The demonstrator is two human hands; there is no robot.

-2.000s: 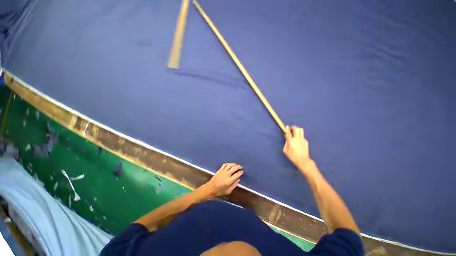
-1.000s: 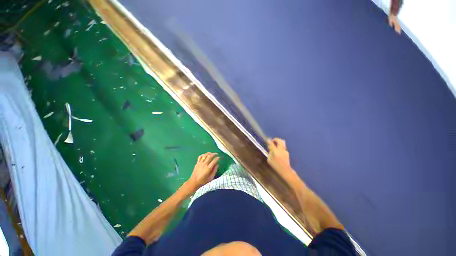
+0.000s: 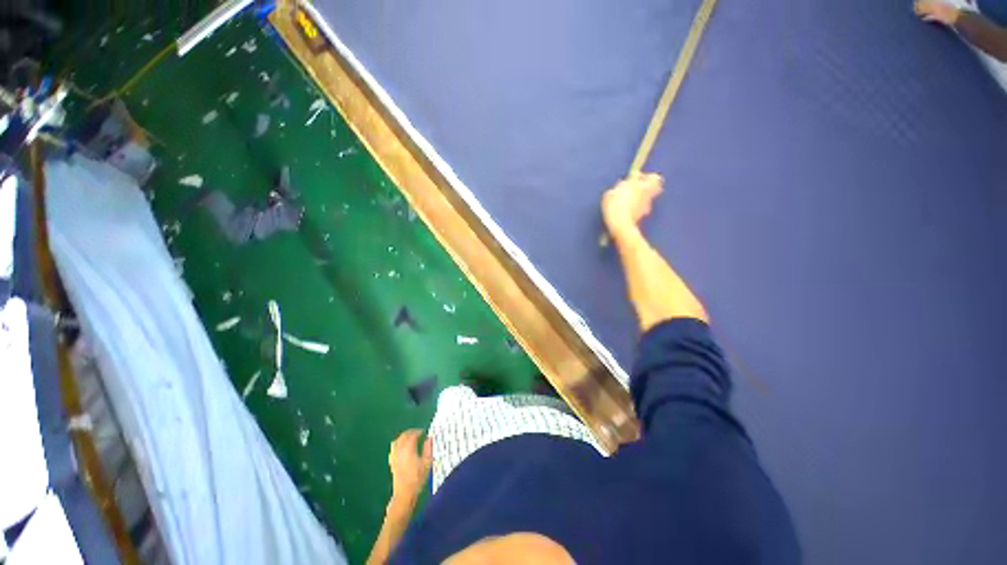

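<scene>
Navy fabric covers the table, with its whitish edge along the wooden table side. My right hand is shut on a long thin wooden stick, near its lower end, over the fabric. The stick slants up and right to the top of the picture. My left hand hangs low beside my body over the floor. It holds nothing that I can see, and its fingers are partly hidden.
Another person's hand is at the top right edge. A yellow-and-black item lies on the table ledge, near a blue clamp and a silver rail. Light blue cloth hangs at left. Scraps litter the green floor.
My right hand has moved forward over the fabric, and the stick has swung from pointing up-left to up-right. My left hand has dropped lower. The table's rail end has come into view.
</scene>
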